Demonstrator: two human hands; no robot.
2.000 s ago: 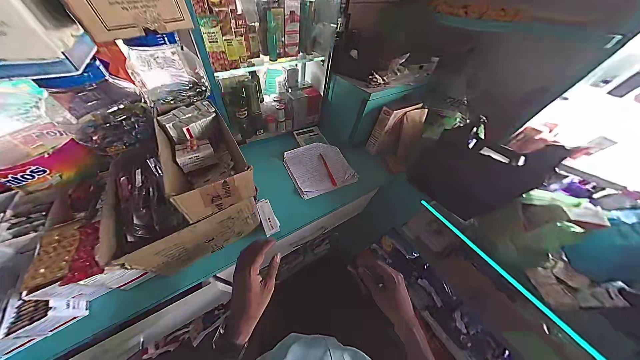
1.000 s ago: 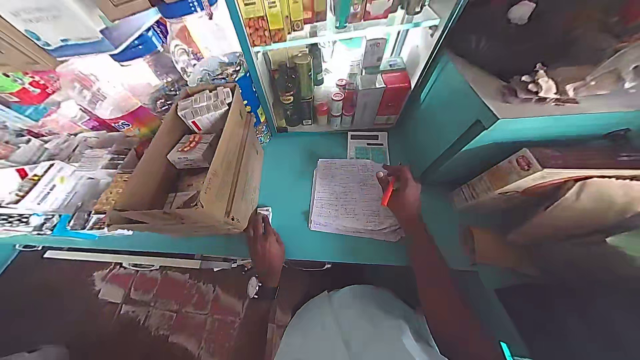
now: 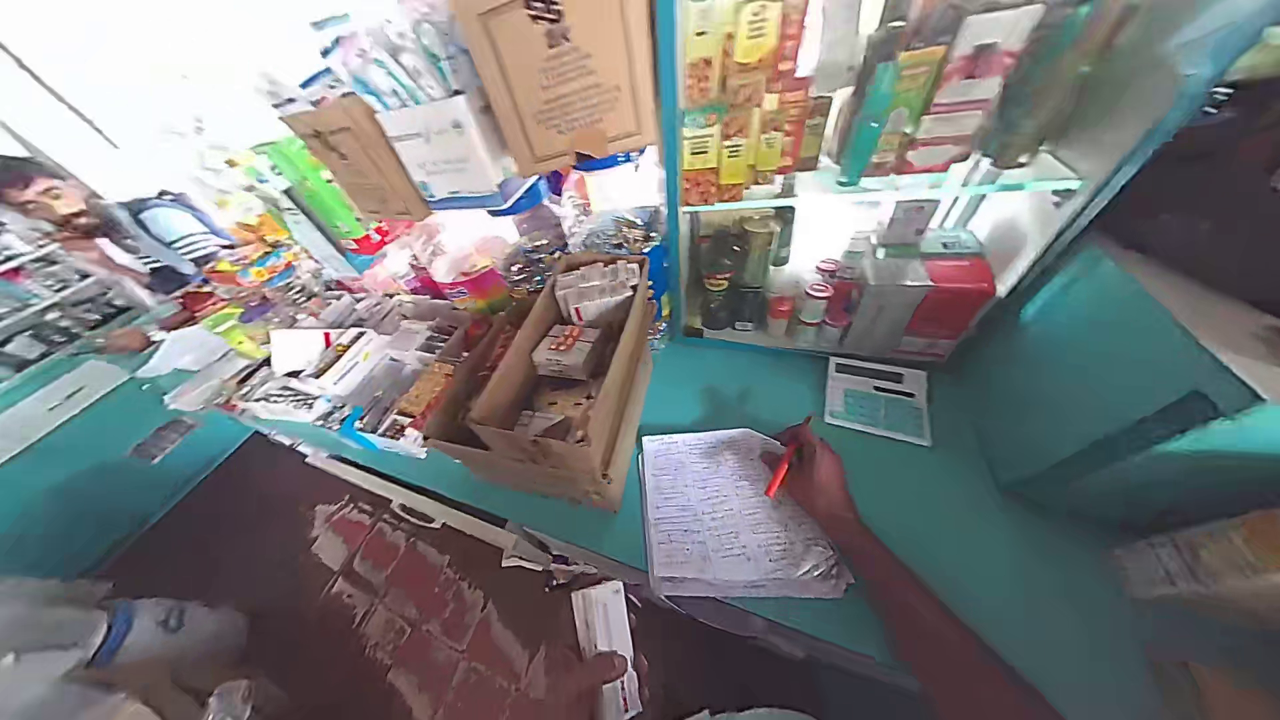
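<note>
My right hand (image 3: pixel 815 475) is closed around a red pen (image 3: pixel 783 470) over the upper right part of a handwritten notebook (image 3: pixel 725 520), which lies on the teal counter (image 3: pixel 690 380). Down at the bottom of the view, my left hand (image 3: pixel 590 675) grips a slim white box (image 3: pixel 605 635) just off the counter's front edge. A white calculator (image 3: pixel 877 400) lies behind and to the right of the notebook. Left of the notebook stands an open cardboard box (image 3: pixel 625 440) with small packets (image 3: pixel 568 350) in it.
A lit glass display cabinet (image 3: pixel 880 190) with bottles and cartons rises behind the counter. Trays of packaged goods (image 3: pixel 340 370) fill the counter's left part. A person (image 3: pixel 90 220) stands beyond it at the far left. A teal cabinet (image 3: pixel 1110 370) is on the right.
The slim white box, beside the cardboard box on the counter two seconds ago, is now in my left hand. My right hand, empty two seconds ago, has the red pen. The view has turned left.
</note>
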